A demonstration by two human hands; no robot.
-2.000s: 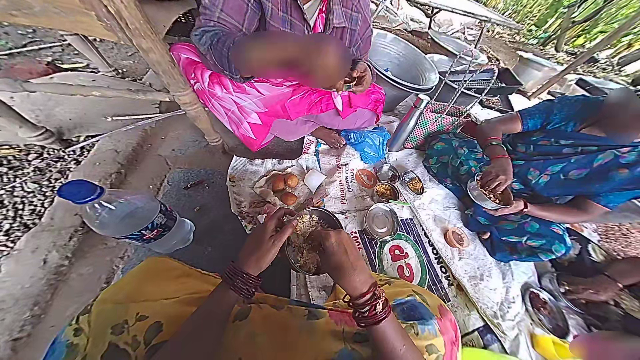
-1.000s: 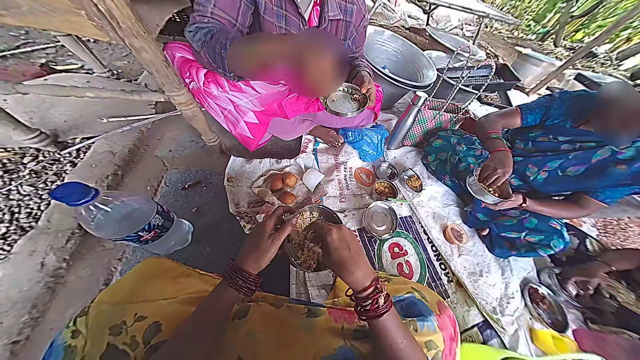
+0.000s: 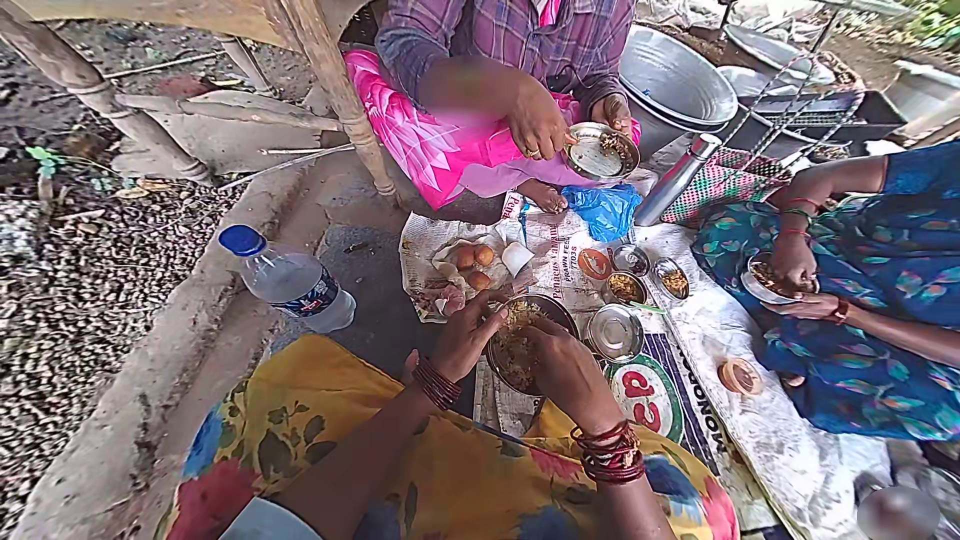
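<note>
A round metal bowl (image 3: pixel 551 306) of rice mixed with other food is just above my lap. My left hand (image 3: pixel 466 341) holds its left rim. My right hand (image 3: pixel 566 367) dips into the bowl from the right, its fingertips in the rice; whether they pinch any food cannot be seen. Beyond the bowl, round brown fried pieces (image 3: pixel 474 256) lie on newspaper (image 3: pixel 417 236) near a small white cup (image 3: pixel 517 257). To the right of my right hand sits a round steel lid or dish (image 3: pixel 615 334), with small steel containers of food (image 3: pixel 626 288) behind it.
A plastic water bottle (image 3: pixel 289 281) with a blue cap stands on the left. A person opposite holds a steel plate (image 3: pixel 601 151); another at right eats from a bowl (image 3: pixel 759 279). A steel flask (image 3: pixel 679 180), a blue plastic bag (image 3: pixel 604 211) and large metal basins (image 3: pixel 679 75) are farther back.
My hands stay at the bowl while my right fingers shift in the rice. The person opposite brings a plate into view and lowers a hand to it.
</note>
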